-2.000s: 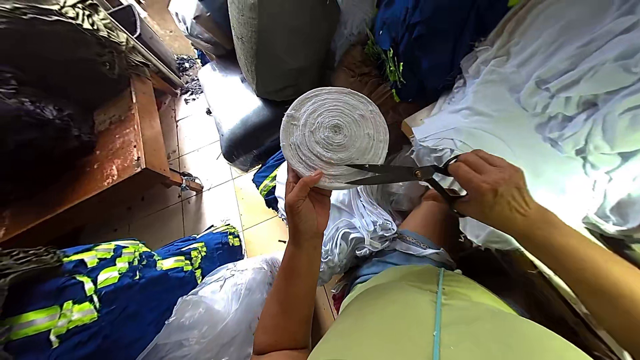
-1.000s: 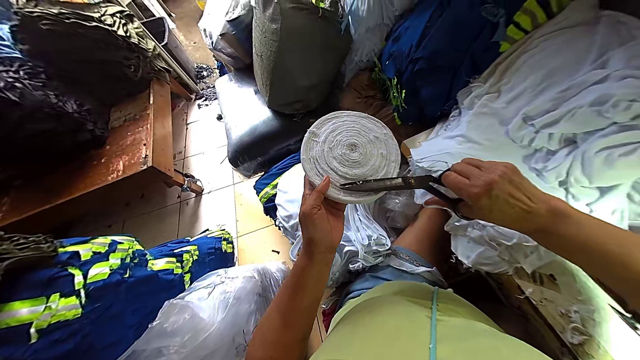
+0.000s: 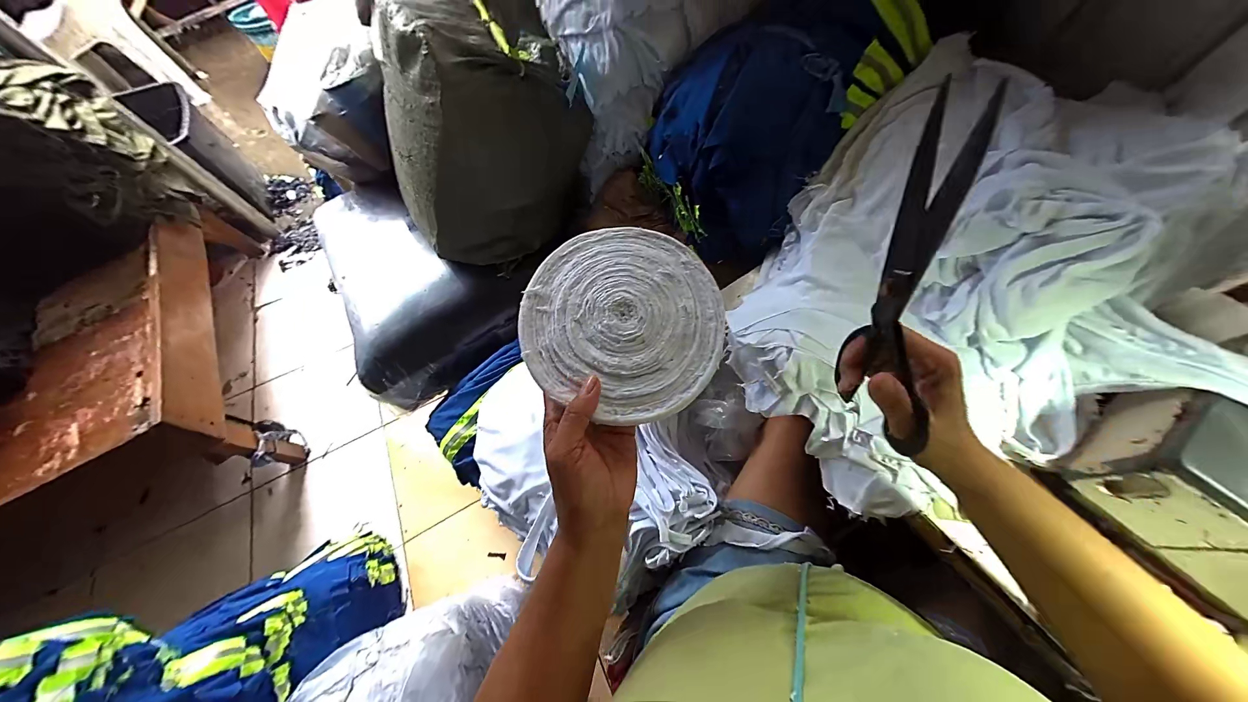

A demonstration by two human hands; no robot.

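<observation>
A round, flat coil of white fabric strip (image 3: pixel 624 322) is held up in front of me by my left hand (image 3: pixel 592 458), thumb on its face at the lower edge. To the right, my right hand (image 3: pixel 912 400) grips the handles of large dark scissors (image 3: pixel 916 234), fingers through the loops. Their blades point up and stand apart, with nothing between them, over a heap of white cloth (image 3: pixel 1043 244). The scissors do not touch the coil. Below the coil, narrow white fabric strips (image 3: pixel 673 507) hang by my leg.
A worn wooden table (image 3: pixel 185 331) stands left on the tiled floor (image 3: pixel 322 429). Blue cloth with reflective yellow bands (image 3: pixel 234 634) lies lower left, beside a clear plastic bag (image 3: pixel 419 648). Behind the coil are a grey-green sack (image 3: pixel 478 127), a black cushion (image 3: pixel 390 283) and a blue bundle (image 3: pixel 751 127).
My right hand has drawn the scissors away from the coil's lower edge to the right and turned the blades upward. The blades now stand apart. My left hand still holds the coil.
</observation>
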